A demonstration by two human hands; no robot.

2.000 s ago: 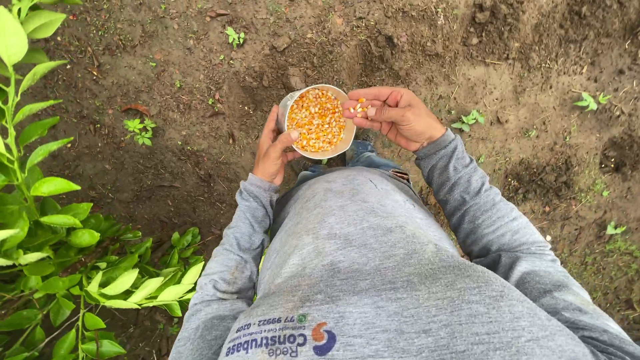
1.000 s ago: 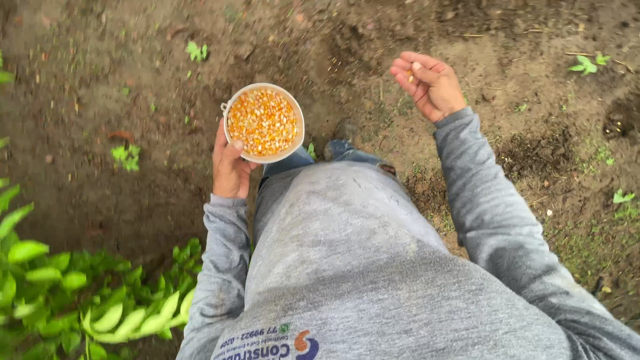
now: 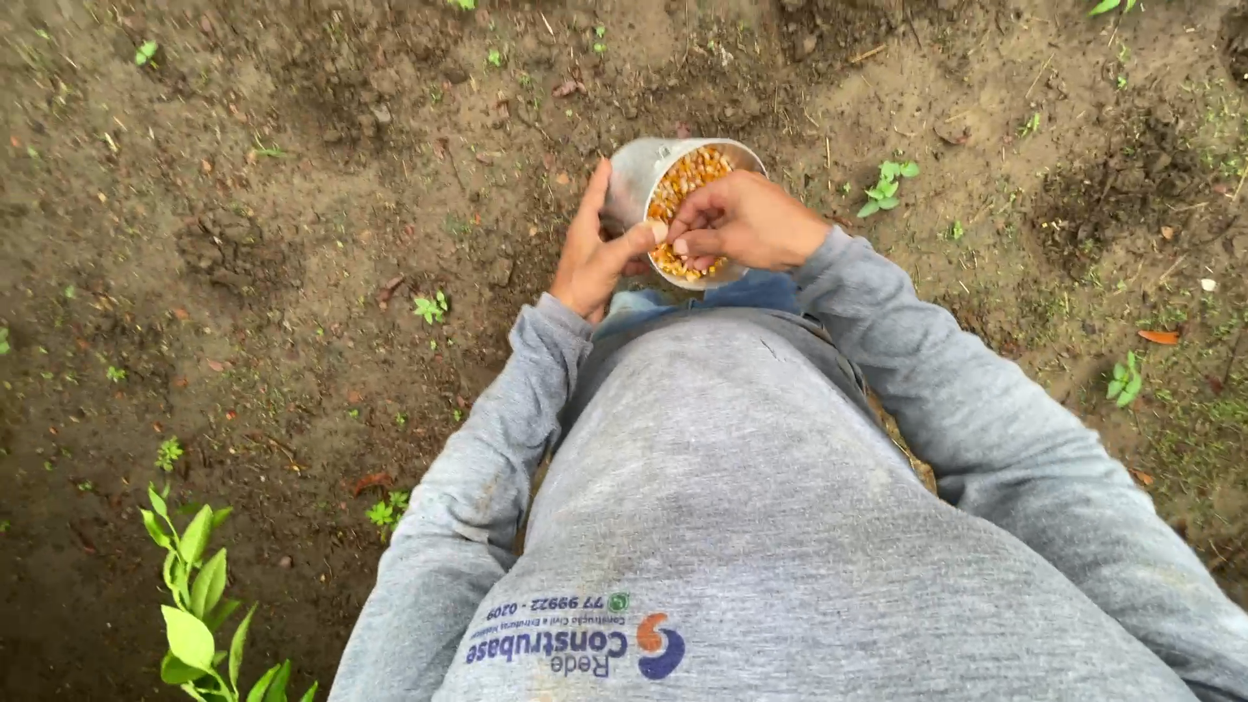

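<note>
A round metal pot (image 3: pixel 632 180) is tilted in front of my waist, its mouth turned toward the right. Corn kernels (image 3: pixel 690 178), yellow and whitish, fill it to near the rim. My left hand (image 3: pixel 597 249) grips the pot's left side, thumb over the near rim. Inside the mouth, my right hand (image 3: pixel 746 222) has its bent fingertips down at the kernels, close to the left thumb. Whether kernels are between those fingers cannot be told.
Bare brown soil (image 3: pixel 244 322) with small weeds surrounds me. A leafy green branch (image 3: pixel 200 595) reaches in at the lower left. Another small seedling (image 3: pixel 887 187) grows right of the pot, and a dry orange leaf (image 3: pixel 1158 337) lies farther right.
My right hand was out to the right, away from the pot, one second ago; now it is in the kernels. The pot has tipped over to the right. The view has shifted over the ground.
</note>
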